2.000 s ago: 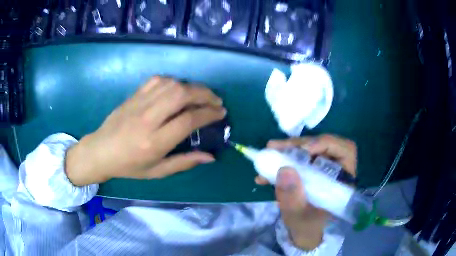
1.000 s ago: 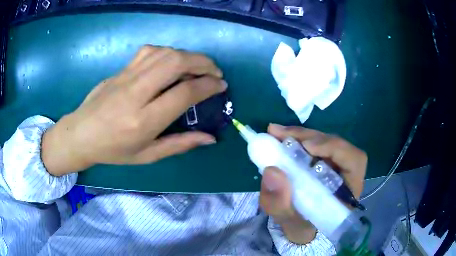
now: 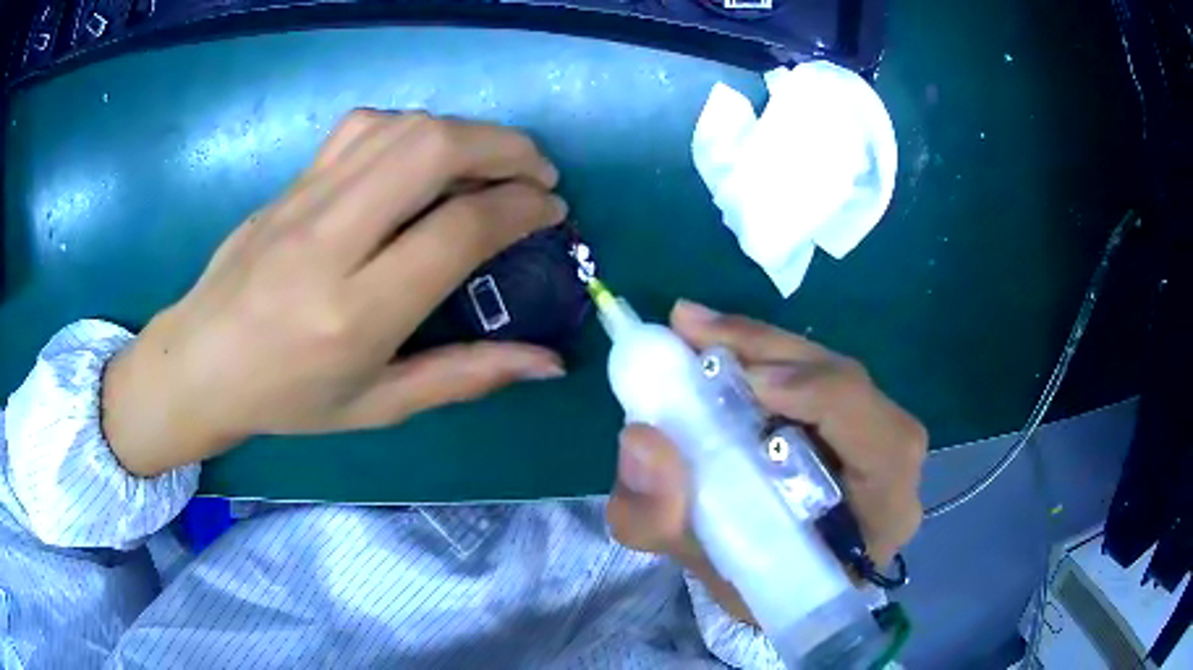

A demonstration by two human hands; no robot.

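My left hand (image 3: pixel 353 275) holds a round black speaker unit (image 3: pixel 530 291) on the green bench, fingers over its far side and thumb at its near side. A white outlined rectangle mark (image 3: pixel 488 302) shows on its face. Small white and shiny spots (image 3: pixel 584 261) lie at its right rim. My right hand (image 3: pixel 798 432) grips the white-filled glue syringe (image 3: pixel 733 497) like a pen. The syringe's yellow-green needle hub (image 3: pixel 602 296) is right at those rim spots; whether the tip touches them cannot be told. The unit's left part is hidden under my left hand.
Crumpled white wiping paper (image 3: pixel 805 170) lies on the green bench (image 3: pixel 628 131), beyond my right hand. A black tray (image 3: pixel 523 16) runs along the far edge. A thin clear hose (image 3: pixel 1053 380) curves at the right, near dark stacked trays (image 3: pixel 1164 458).
The view has shifted, so the far tray shows less. The syringe has turned steeper, and its needle has moved up to the white spots at the rim. My left hand still holds the unit.
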